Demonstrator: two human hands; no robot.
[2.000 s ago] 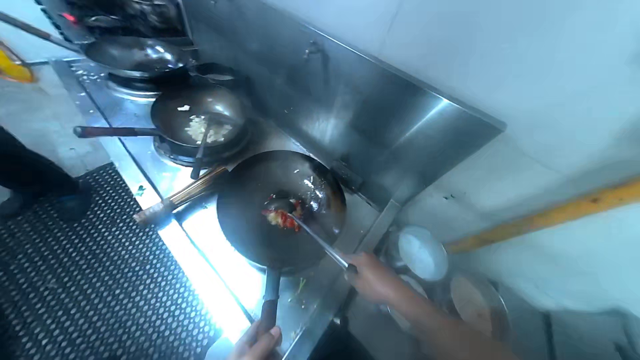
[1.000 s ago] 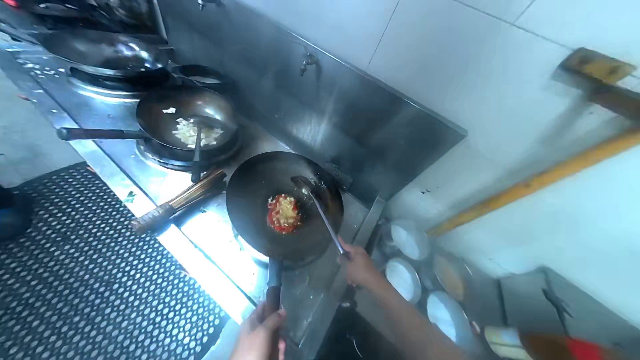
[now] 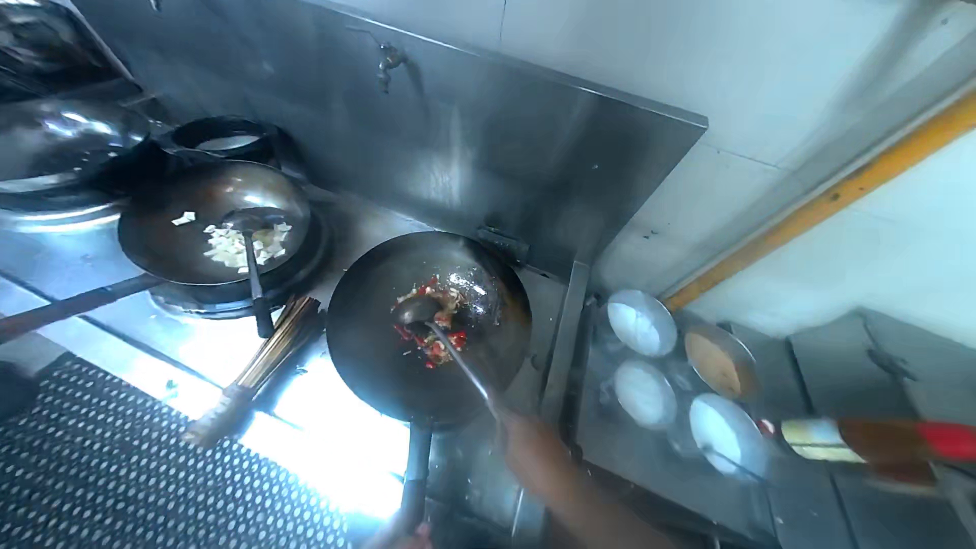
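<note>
My right hand [image 3: 526, 438] grips the handle of a metal ladle [image 3: 418, 311], whose bowl rests in chopped red and pale food [image 3: 438, 352] in a dark wok [image 3: 381, 366]. At the bottom edge my left hand [image 3: 408, 534], partly cut off, holds the wok's long handle [image 3: 416, 473]. Left of this wok stands a second wok [image 3: 156, 221] with white diced food [image 3: 229, 248] and another ladle [image 3: 254, 274] lying in it. Between the two woks a bundled bamboo wok brush [image 3: 267, 351] lies on the steel range.
Several bowls with pale or brown contents, one a white bowl [image 3: 642, 324], stand to the right beside a blurred bottle [image 3: 862, 442]. Another wok [image 3: 53, 152] sits far left. A tap [image 3: 387, 65] juts from the steel splashback [image 3: 518, 130]. A perforated mat [image 3: 152, 473] covers the floor.
The ladle's bowl has moved from the wok's upper right side back into the food. The food, heaped one second ago, is now spread out. The view has shifted.
</note>
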